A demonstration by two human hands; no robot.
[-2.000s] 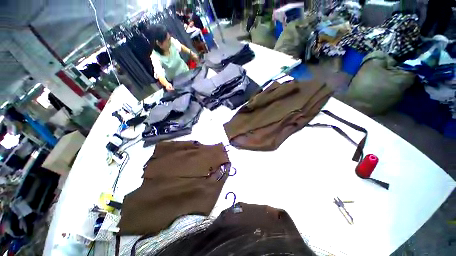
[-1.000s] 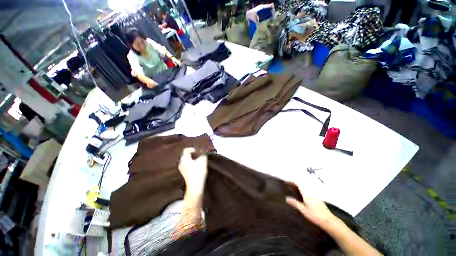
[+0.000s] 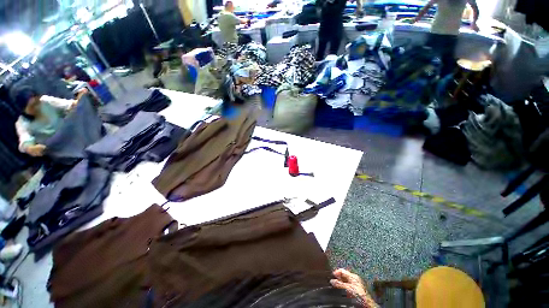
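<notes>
A brown garment [image 3: 235, 252] lies spread across the near table, its left part over a second brown garment [image 3: 102, 252]. A dark strip [image 3: 322, 207] sticks out past its upper right corner. My right hand [image 3: 352, 286] is at the bottom, right of centre, fingers closed at the lower right edge of the near garment. My left hand is not in view. A third brown garment [image 3: 210, 156] lies farther up the table, with dark straps [image 3: 268, 149] trailing right. A red thread cone [image 3: 293, 165] stands near the table's right edge.
Folded dark grey garments [image 3: 129, 138] are stacked at left, where another person [image 3: 45, 123] handles one. A yellow stool [image 3: 448, 289] is at lower right, beside a metal frame [image 3: 472, 242]. Sacks and cloth heaps [image 3: 355, 78] lie beyond the white table [image 3: 346, 165].
The view has swung right. The near garment now lies spread wide. My left hand has gone out of view, and my right hand has moved to the garment's lower right edge.
</notes>
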